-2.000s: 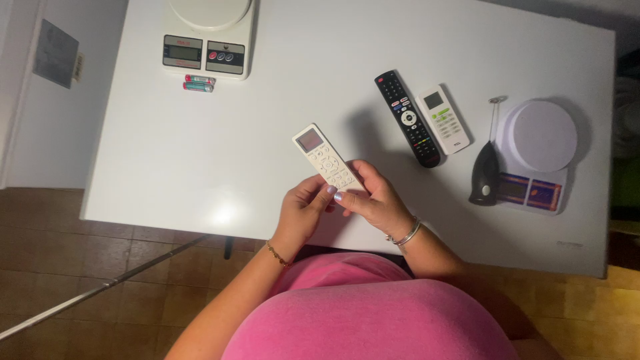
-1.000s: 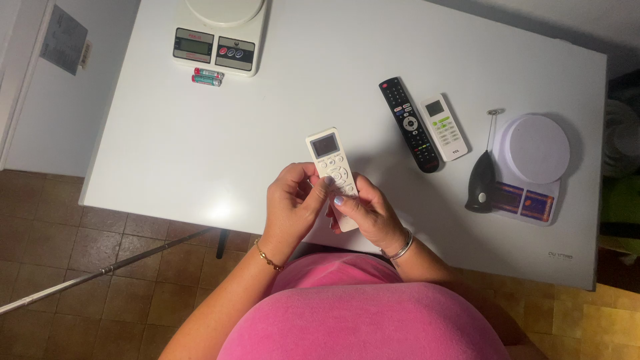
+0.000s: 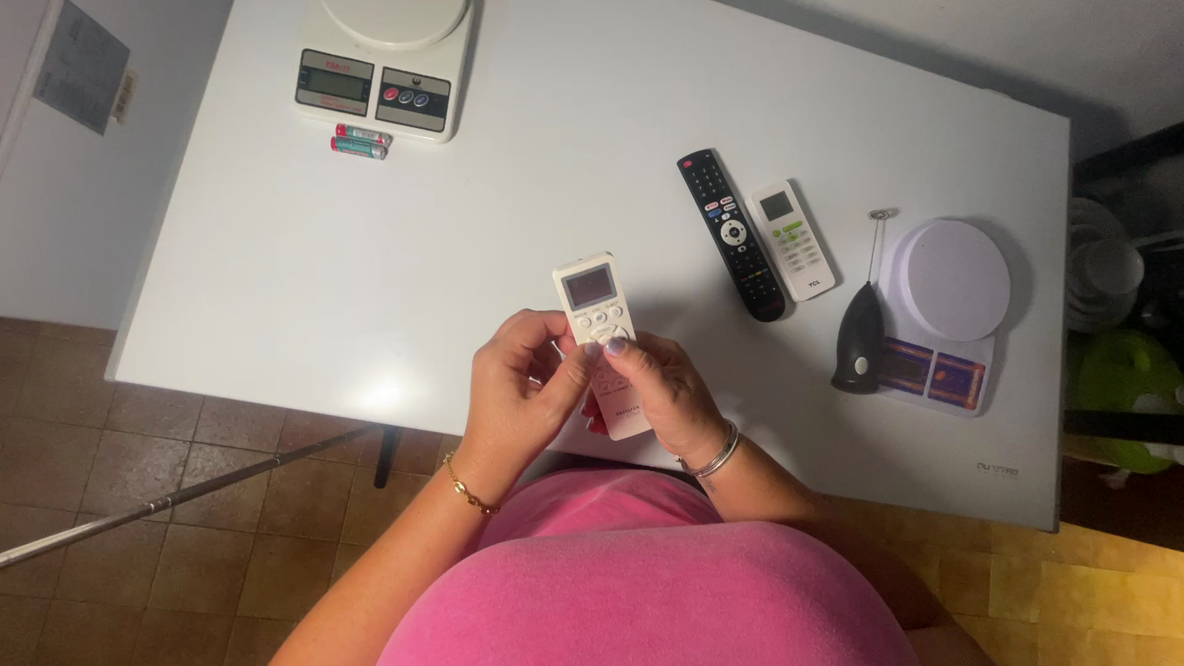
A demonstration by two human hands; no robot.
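Observation:
Both hands hold a white remote control (image 3: 599,319) upright over the near edge of the table, its small screen facing up. My left hand (image 3: 527,388) grips its left side, with the thumb on the buttons. From the right, my right hand (image 3: 671,384) holds it too, its thumb beside the other one. Fingers beneath the remote are partly hidden. To the right lie a black remote control (image 3: 731,236) and, next to it, a smaller white remote control (image 3: 793,240) with green buttons.
At the upper left, a white kitchen scale (image 3: 375,92) stands behind two small batteries (image 3: 359,143). A black handheld milk frother (image 3: 860,342) lies against a second scale (image 3: 957,277) at the right. The white table (image 3: 277,277) ends near my body; a metal pole (image 3: 185,495) crosses below its left side.
The held remote has turned more upright since the earliest frame, and both thumbs have come together on its buttons. The other items on the table have stayed in place.

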